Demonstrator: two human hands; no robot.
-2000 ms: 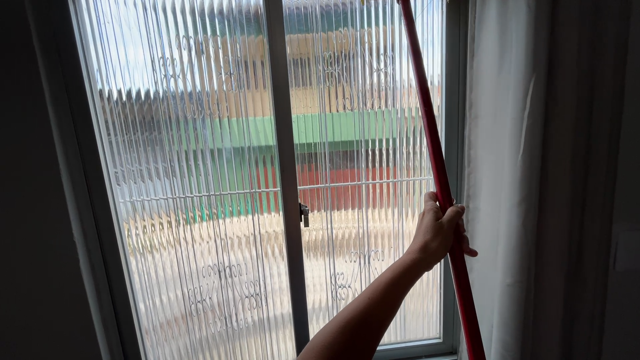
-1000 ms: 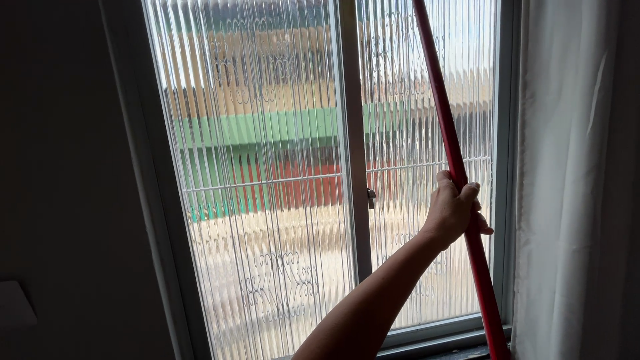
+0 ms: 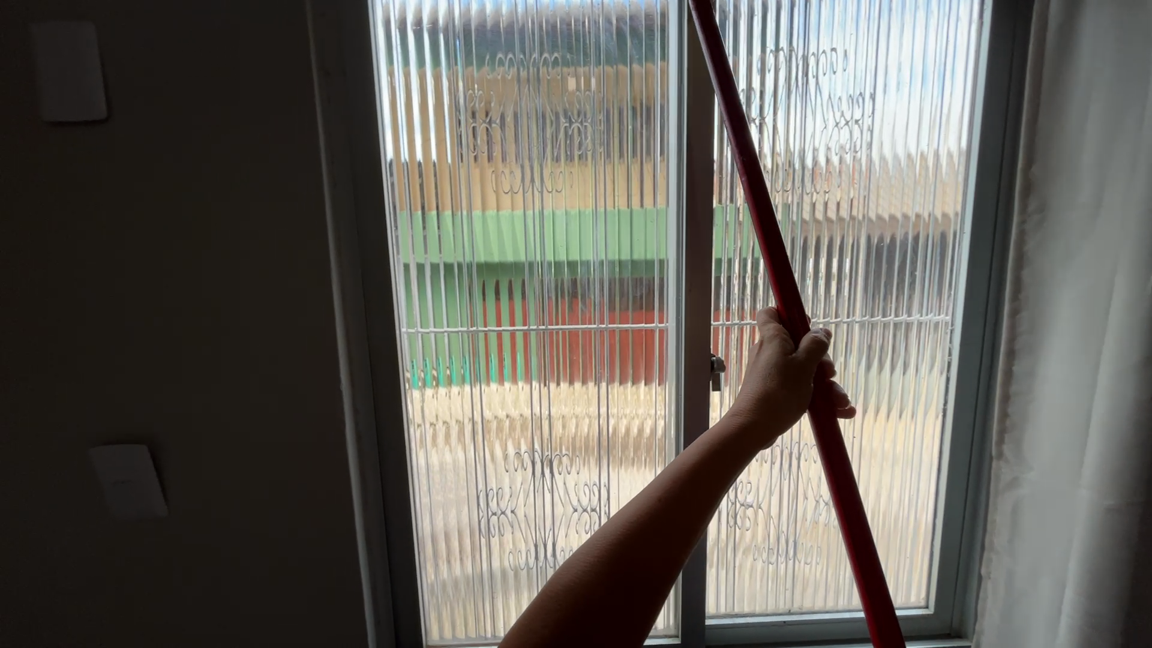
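Observation:
My left hand (image 3: 787, 378) is closed around a long dark red pole (image 3: 846, 490), with the thumb on the near side and fingertips showing past its right edge. The pole slants from the top, near the window's middle upright, down to the lower right; both its ends lie outside the view. Behind it stands a window with ribbed, see-through panes (image 3: 540, 414) in a grey metal frame (image 3: 976, 297). A small latch (image 3: 716, 373) sits on the middle upright, left of my hand. My right hand is not in view.
A pale curtain (image 3: 1071, 324) hangs along the right side. On the dark wall (image 3: 207, 270) to the left are two light plates, one higher (image 3: 70, 72) and one lower (image 3: 129, 481). Scrolled metal grillwork (image 3: 540, 508) shows through the panes.
My left hand and the pole have moved left across the window, and the pole's visible upper part now reaches the middle upright. The view has shifted left, showing more wall.

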